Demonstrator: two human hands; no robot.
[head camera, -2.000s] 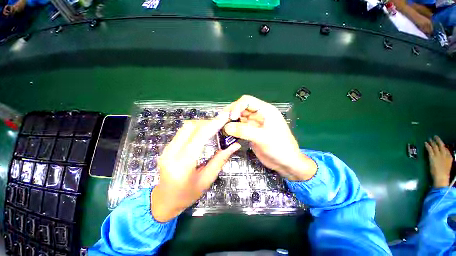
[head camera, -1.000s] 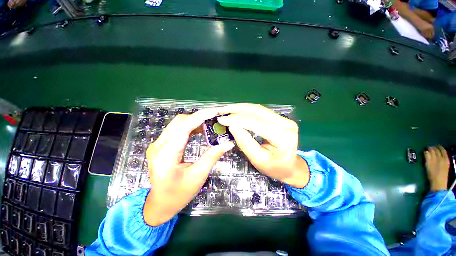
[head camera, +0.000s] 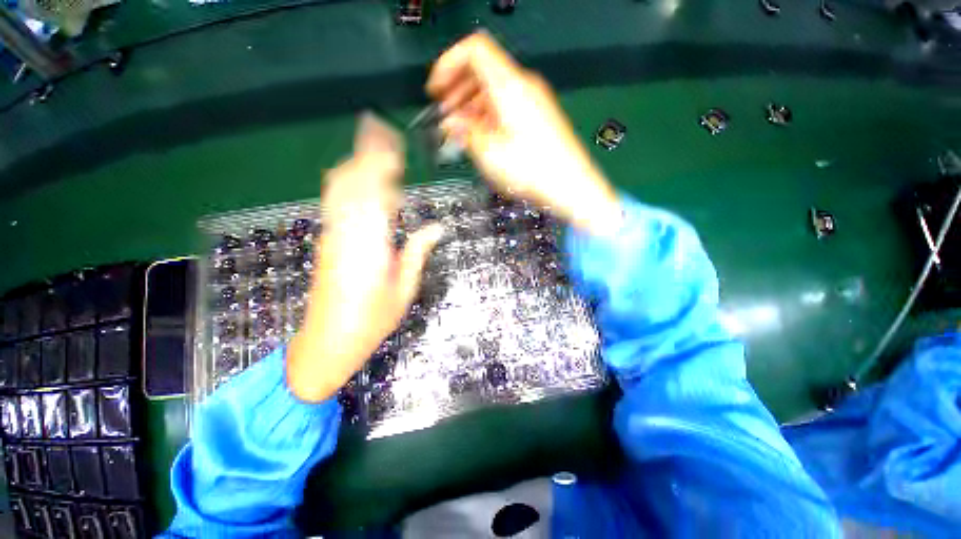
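Note:
My left hand (head camera: 353, 258) is bare and blurred over the left half of the clear blister tray (head camera: 485, 316), thumb apart from the fingers, with nothing seen in it. My right hand (head camera: 511, 132) is raised beyond the tray's far edge. Its fingertips hold a small dark blurred piece, which looks like the watch housing (head camera: 424, 118); its inside cannot be made out. The clear tray has rows of pockets with small dark round parts and strong glare.
Black blister tray (head camera: 79, 358) at left; a dark smartphone-like slab (head camera: 169, 332) between the trays. Single units lie beyond and right, one nearest my right hand (head camera: 610, 134). At the right are a blue sleeve (head camera: 917, 432) and a pale cable (head camera: 917, 284).
My hands have come apart and moved forward. The dark unit has left my left hand and is in my right fingertips. The view has shifted; the other person's hand at right no longer shows.

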